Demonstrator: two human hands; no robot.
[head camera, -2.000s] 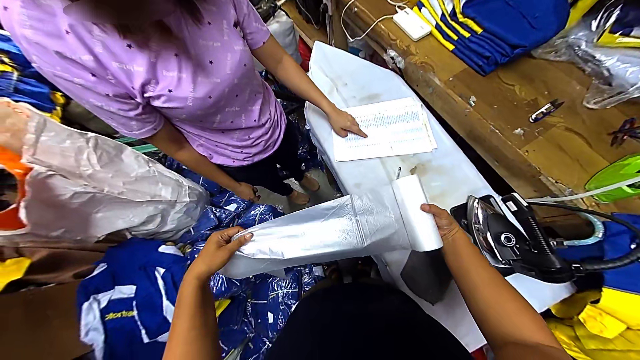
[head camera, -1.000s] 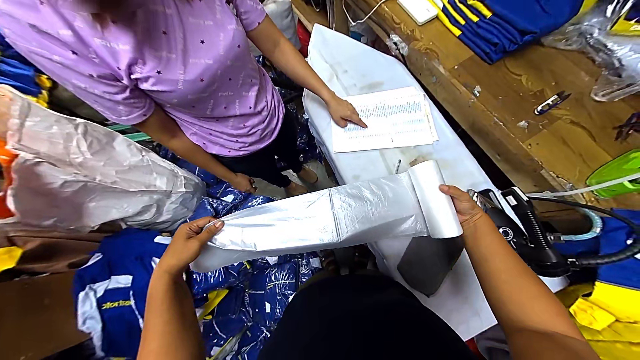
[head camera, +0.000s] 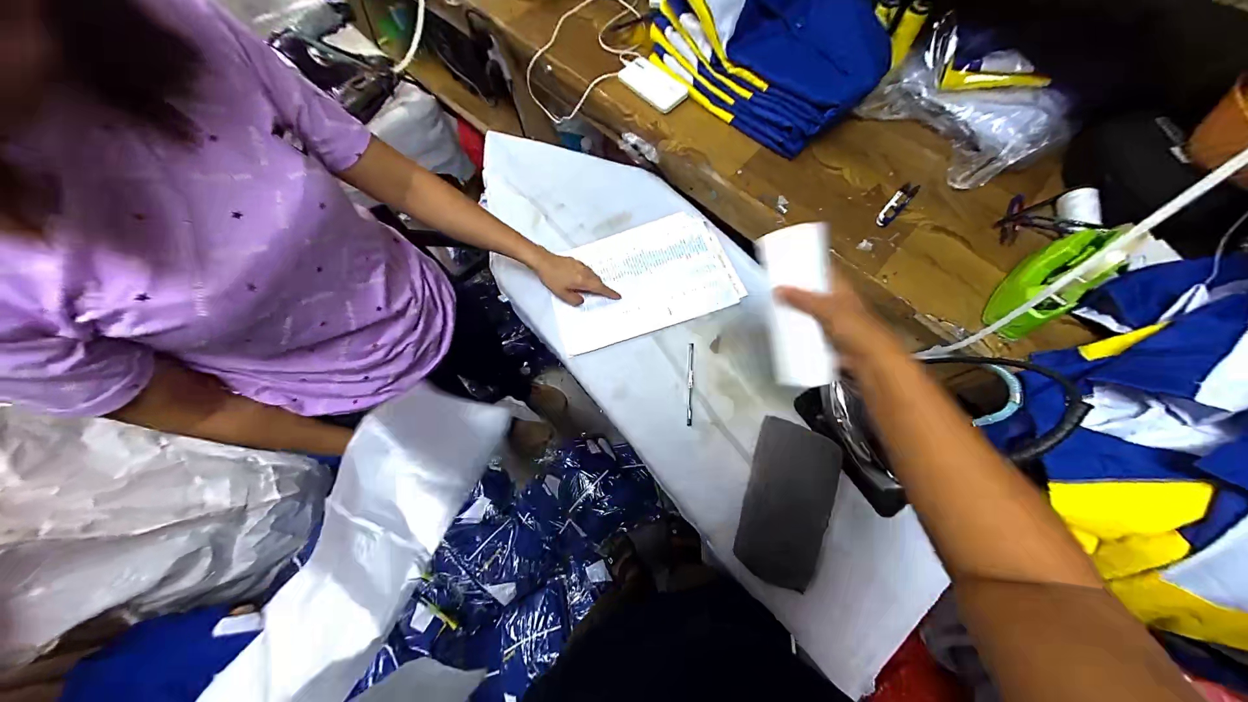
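My right hand (head camera: 838, 317) grips a roll of plastic bags (head camera: 799, 307) above the ironing board's right side (head camera: 624, 185). A separate length of white plastic film (head camera: 390, 487) hangs at the lower left, its upper end near the co-worker's arm. My left hand is out of view. Below the roll, a dark grey pad (head camera: 788, 502) lies on the board, with a steam iron (head camera: 863, 448) beside it, partly hidden by my forearm. A pen (head camera: 690, 385) lies near a sheet of paper bearing writing (head camera: 648, 278).
A co-worker's hand (head camera: 577, 278) points at the paper. Folded blue and yellow garments (head camera: 809, 58) and a white power bank or adapter (head camera: 653, 84) lie on the wooden table (head camera: 907, 263). Plastic-wrapped blue garments (head camera: 546, 575) cover the floor. A large white sack (head camera: 127, 507) stands at left.
The film stretched between my hands is now apart from the roll. My right hand has moved the roll up toward the wooden table. My left hand has gone out of view.
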